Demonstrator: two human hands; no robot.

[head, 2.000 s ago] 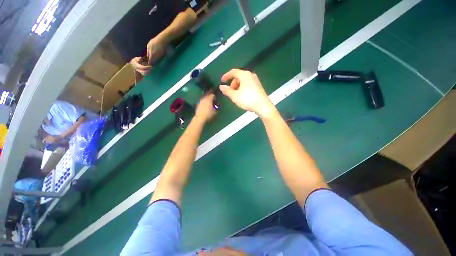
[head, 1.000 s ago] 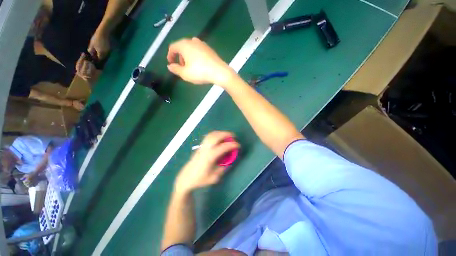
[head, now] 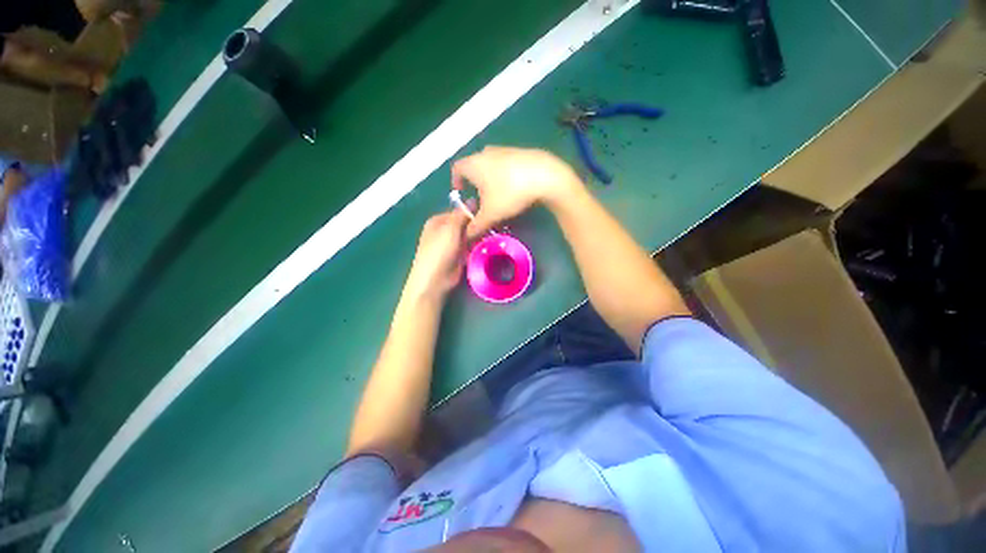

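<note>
A pink-ended appliance body [head: 501,268] stands on the green bench close in front of me, its bright pink flared ring facing up around a dark centre. My left hand [head: 443,251] is at its left side, fingers bent around the part beside the ring. My right hand [head: 506,186] is just above the ring, fingers curled near the left fingertips. A small white piece with a pale lead [head: 460,202] shows between the two hands. Whether the right fingers grip it is hidden.
Blue-handled nippers [head: 600,127] lie open on the bench among dark specks. Black handle pieces [head: 761,41] lie at the upper right. A dark barrel [head: 260,67] is on the belt beyond the white strip [head: 357,212]. An open carton [head: 827,324] of black parts is at right.
The pink-ended body was brought from the belt onto the bench. My right hand came back from over the belt to join my left hand at it. The view shifted.
</note>
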